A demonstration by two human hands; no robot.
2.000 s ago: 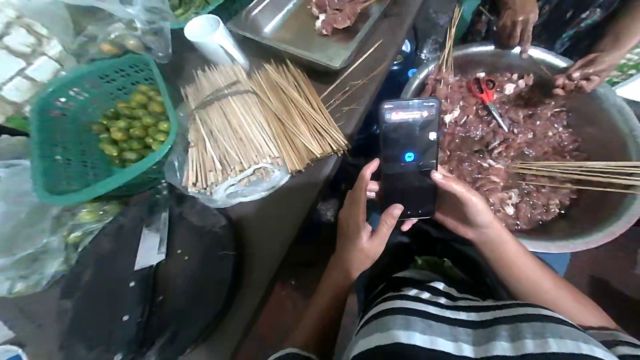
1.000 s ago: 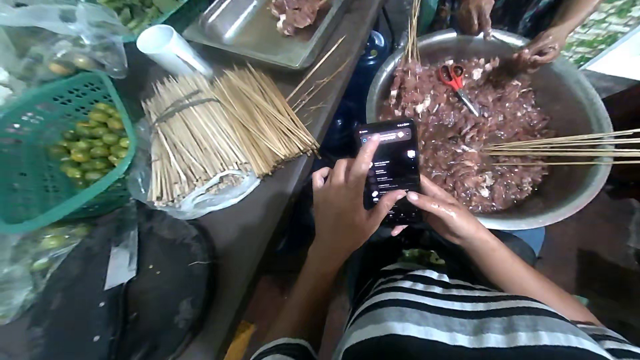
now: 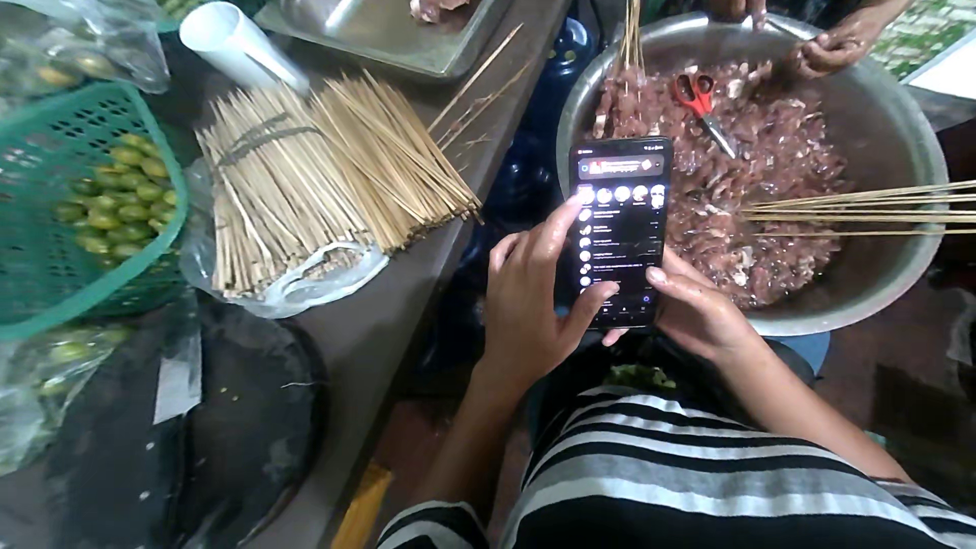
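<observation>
A lit smartphone (image 3: 619,232) is held upright above my lap, a list showing on its screen. My right hand (image 3: 698,305) grips its lower right side, thumb on the edge. My left hand (image 3: 537,293) is at the phone's left side, index fingertip at the upper left edge and thumb over the lower screen; whether it bears any weight is unclear. Just beyond is a large metal basin (image 3: 896,282) of raw meat pieces (image 3: 778,168). Red-handled scissors (image 3: 703,110) lie on the meat, and bamboo skewers (image 3: 862,210) rest across the basin's right side.
On the dark table (image 3: 385,328) are bundled skewers (image 3: 282,183) in plastic, a green basket (image 3: 164,244) of small green citrus fruits (image 3: 126,202), a metal tray (image 3: 438,65), a white plastic cup (image 3: 232,46) and a round black board (image 3: 244,427). Another person's hands (image 3: 839,46) are at the basin's far rim.
The phone's screen has gone from nearly dark with a blue icon to a list. My left hand moved from the phone's lower left onto the screen, then its index finger drew back toward the left edge.
</observation>
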